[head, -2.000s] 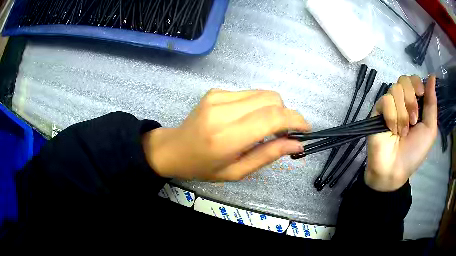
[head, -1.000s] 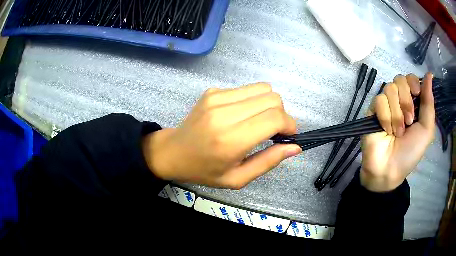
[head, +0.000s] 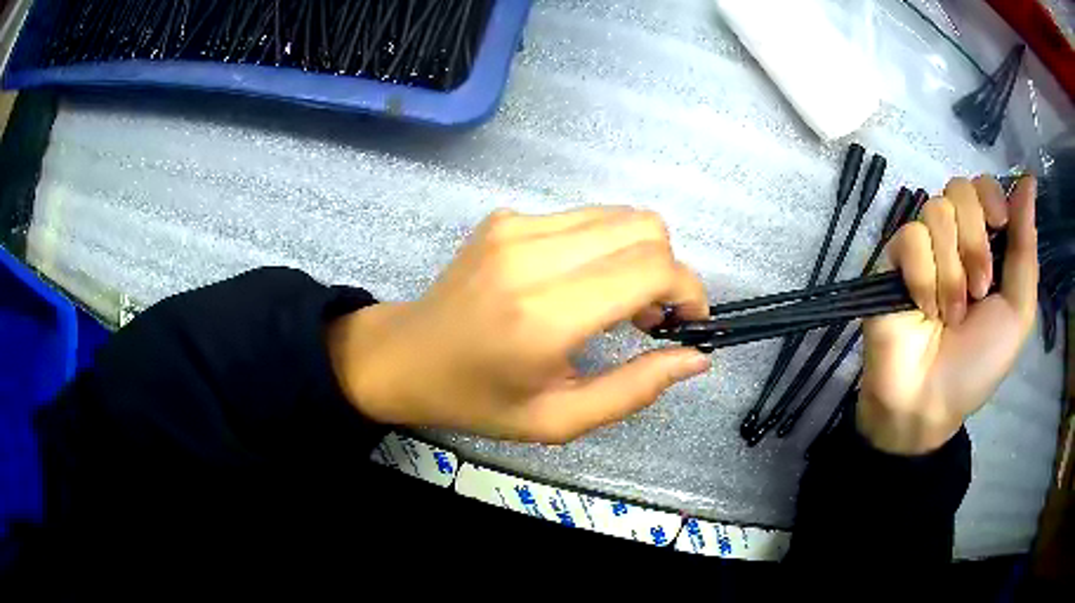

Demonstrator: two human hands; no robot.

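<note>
My right hand (head: 949, 306) is closed around a bundle of black whip antennas (head: 802, 309), palm turned up. The rods run left from the fist, thin ends at my left hand. My left hand (head: 554, 324) has its thumb and fingertips at the rod tips, with a gap between thumb and index finger; the tips touch the fingertips, and whether they are pinched is hard to tell. The thick ends past my right fist are partly hidden. Several loose antennas (head: 835, 253) lie slanted on the foam under the bundle, sleeves up and tips toward me.
A blue tray (head: 401, 108) full of black rods is at upper left. A white pad (head: 808, 71) lies at upper right. A small black cluster (head: 993, 100) and more dark rods (head: 1059, 218) are at the right edge. A blue tote (head: 33, 353) is at left. Printed white strips (head: 566, 503) line the near edge.
My left thumb and fingers have opened slightly around the tips, which now show more. The bundle's rods are a little more spread. My right hand has shifted slightly right and keeps its hold.
</note>
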